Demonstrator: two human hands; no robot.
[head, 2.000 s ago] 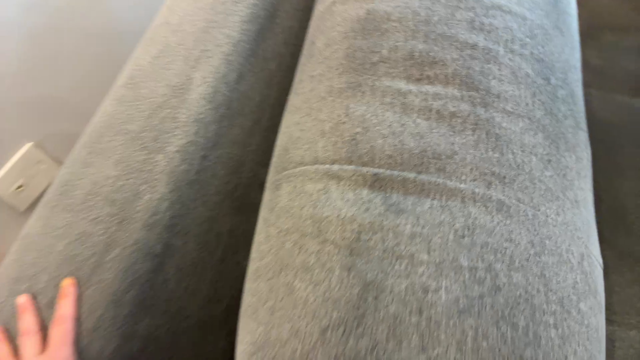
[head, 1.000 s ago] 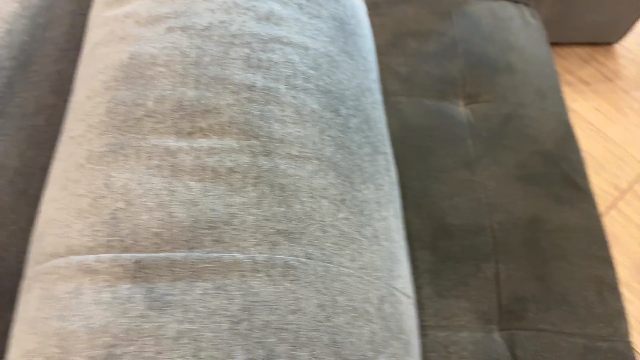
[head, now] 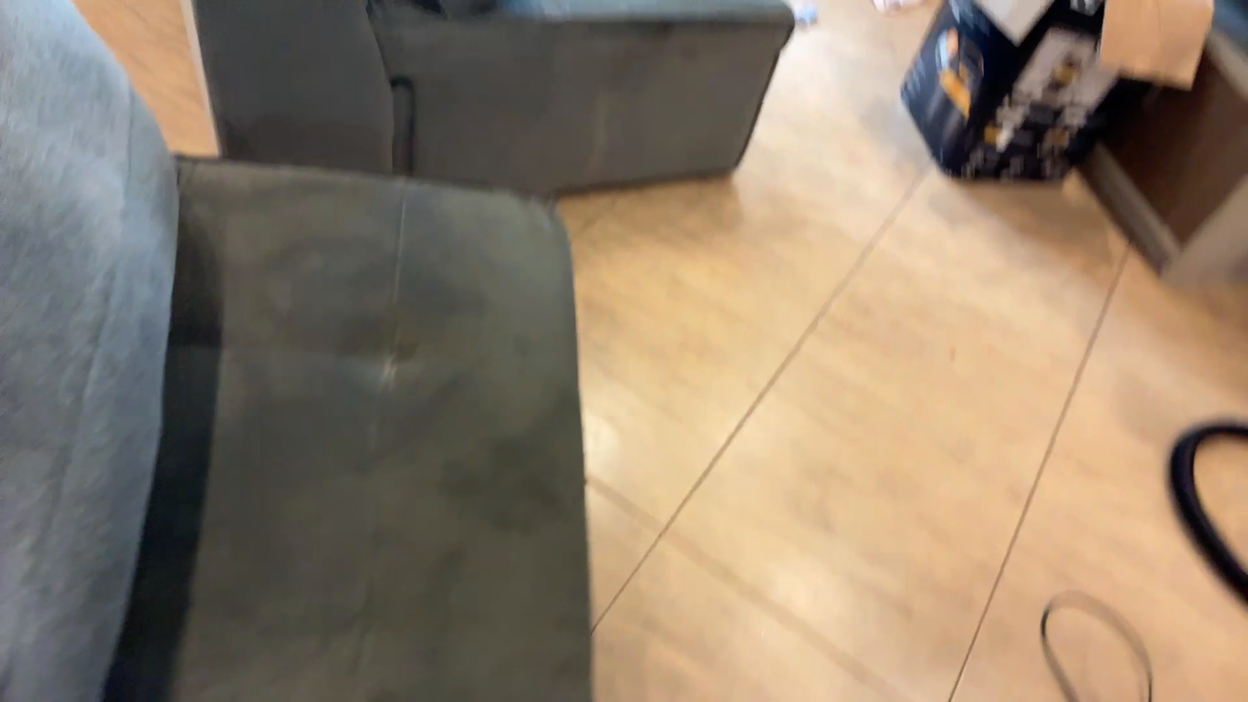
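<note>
Neither my left hand nor my right hand shows in the head view. A dark grey-green upholstered sofa seat (head: 390, 468) with a tufted dimple and seams fills the left middle. Along the left edge rises a lighter blue-grey padded backrest or cushion (head: 68, 351), touching the seat. Beyond the far end of the seat stands another grey upholstered sofa section (head: 595, 112), with a short dark bar or strap (head: 403, 127) against its side.
A dark printed cardboard box (head: 1004, 97) with raised flaps stands on the light tiled floor (head: 829, 390) at the upper right, beside a brown furniture base (head: 1170, 146). A black hose (head: 1194, 497) and a thin cord loop (head: 1102, 604) lie at the lower right.
The view has swung far to the right, from the padded backrest to the seat and floor. A hand at the lower left two seconds ago is out of view.
</note>
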